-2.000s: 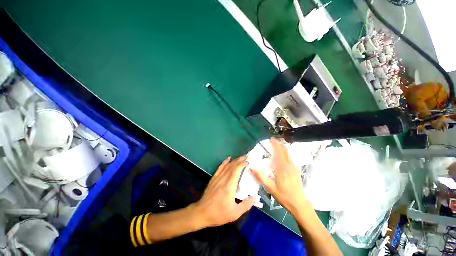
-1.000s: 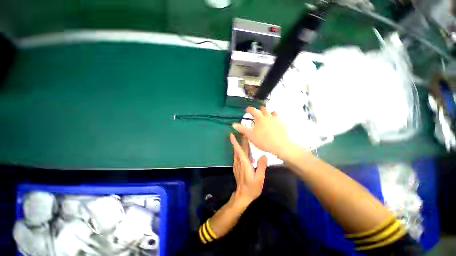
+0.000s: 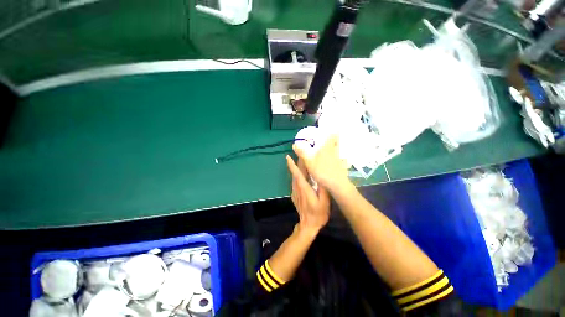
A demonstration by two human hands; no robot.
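Note:
A white unit (image 3: 306,134) shows at the top of my hands, over the bench's near part; most of it is hidden by my fingers. A thin black cable (image 3: 263,147) runs left from it to a small white plug above the green bench top. My left hand (image 3: 310,197) is upright against its near left side. My right hand (image 3: 326,166) lies over its right side, and the two hands press together around it. The black screwdriver (image 3: 329,59) hangs just above, its tip by the front of the grey screw feeder (image 3: 293,80).
White plastic frames (image 3: 372,164) and a large clear bag of white parts (image 3: 421,93) lie right of the feeder. A blue crate (image 3: 127,246) of white units is below left, another blue crate (image 3: 427,247) below right. A white unit (image 3: 234,9) stands beyond the edging.
The view has turned and shifted, so the bench now runs across the picture. My right hand has closed in against my left, and less of the white unit shows between them.

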